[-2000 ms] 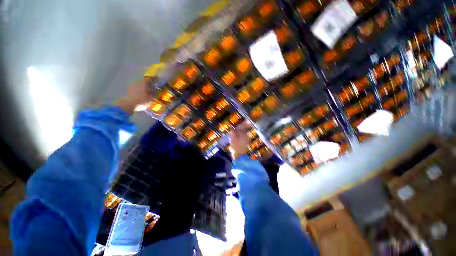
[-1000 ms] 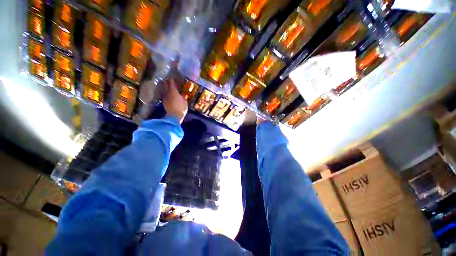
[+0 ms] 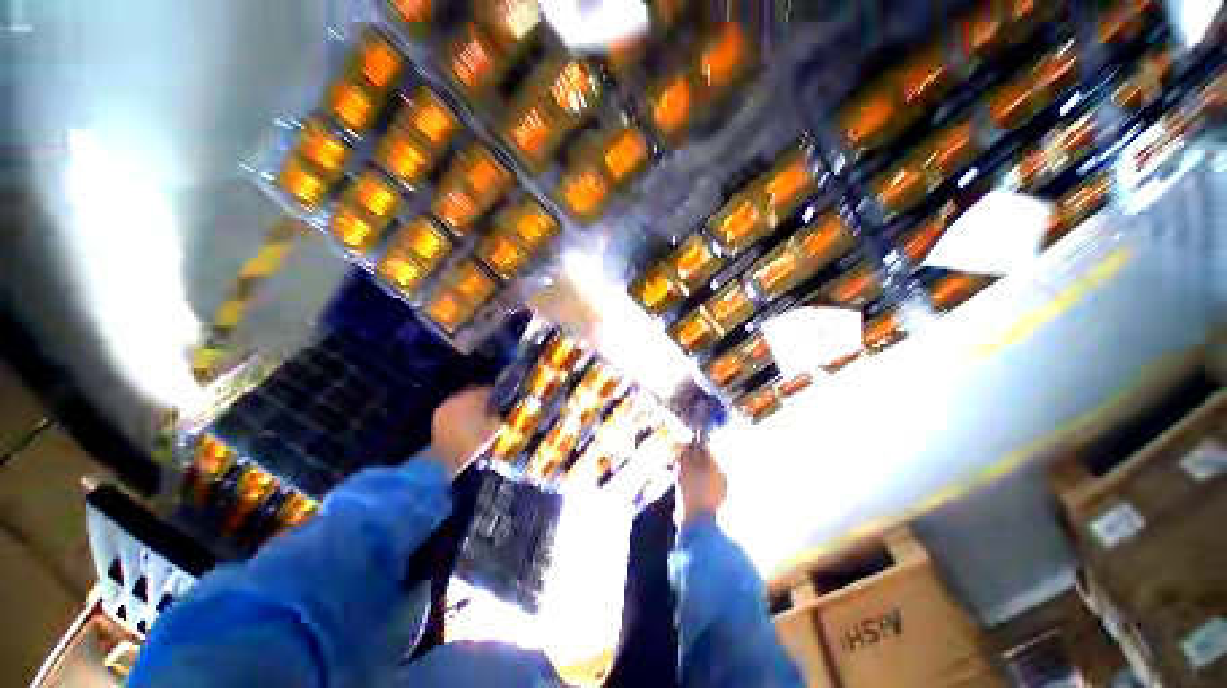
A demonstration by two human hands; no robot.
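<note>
A clear blister tray [image 3: 572,410] of orange coil components lies between my hands, low in the middle. My left hand [image 3: 466,427] grips its left edge. My right hand [image 3: 700,480] grips its right edge. The tray's right part is washed out by glare. Beyond it stand tray stacks [image 3: 404,202] of orange-dotted trays at the upper left and more tray stacks [image 3: 807,229] at the upper right. White paper slips [image 3: 993,233] lie on the right-hand stacks. Image blur hides the fingertips.
A dark blue-black base [image 3: 384,323] lies beside the stacks. A dark gridded surface [image 3: 303,410] is at the left, with orange parts along its near edge. Brown cartons [image 3: 895,632] stand at the lower right. Yellow-black floor marking [image 3: 242,303] runs at the left.
Both hands have drawn back toward me from the stacks, with the tray between them. The view has turned and pulled back, and a bright gap now shows among the stacks.
</note>
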